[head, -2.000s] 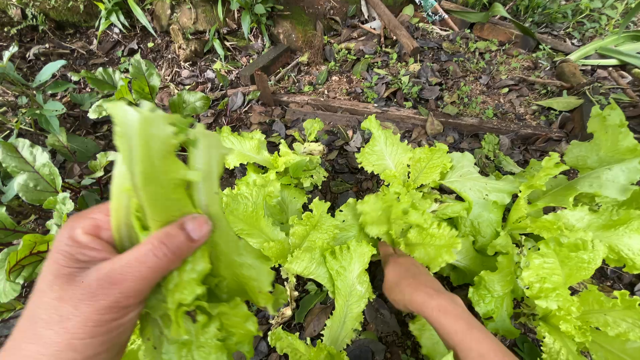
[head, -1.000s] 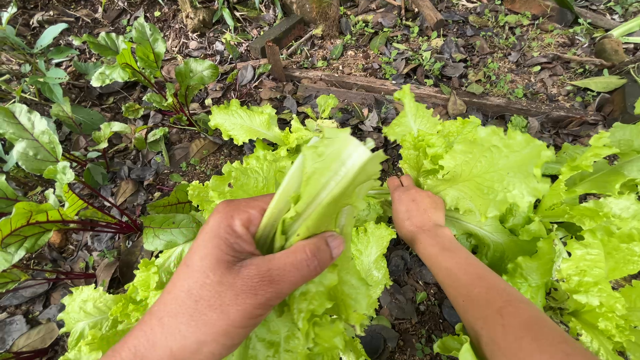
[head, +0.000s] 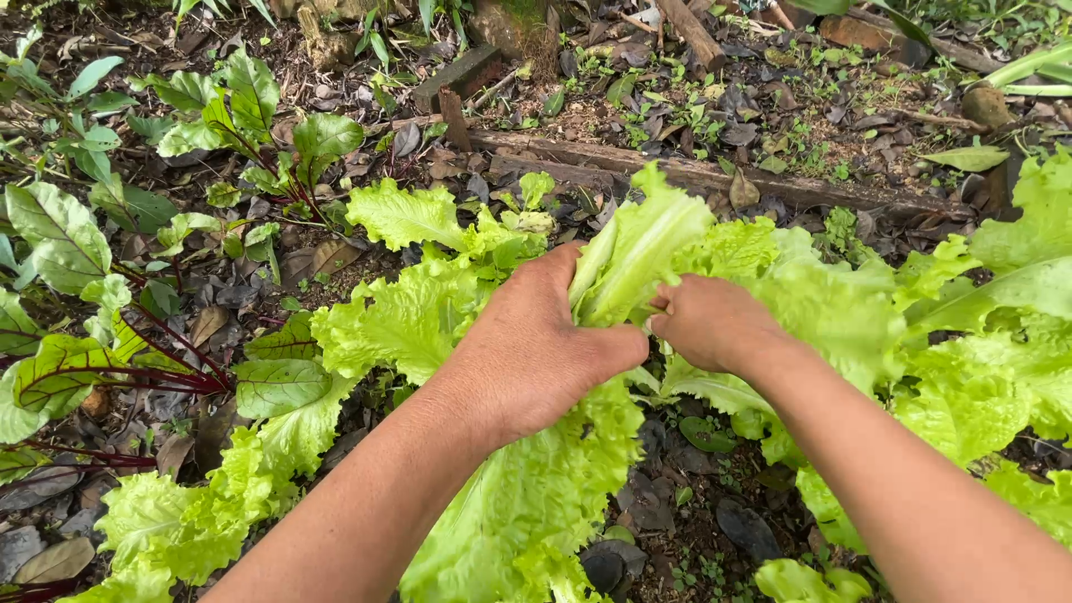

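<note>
My left hand (head: pixel 544 343) is closed around a bunch of picked lettuce leaves (head: pixel 641 247), whose pale ribs stick up past the thumb. Close beside it on the right, my right hand (head: pixel 708 322) has its fingers curled at the base of a lettuce plant (head: pixel 837 301); its fingertips are partly hidden, so whether they grip a leaf is unclear. More lettuce leaves (head: pixel 528 494) spread below my left hand, and others (head: pixel 410 318) lie to its left.
Beet plants (head: pixel 209 381) with red stems grow at the left. A weathered wooden board (head: pixel 712 176) edges the bed behind the lettuce. A short block (head: pixel 458 77) and a stick (head: pixel 691 32) lie beyond it. Dark soil with dead leaves (head: pixel 662 502) shows between the plants.
My left hand, holding the leaves, has moved from the left side to the middle, beside my right hand. My right hand remains low among the lettuce.
</note>
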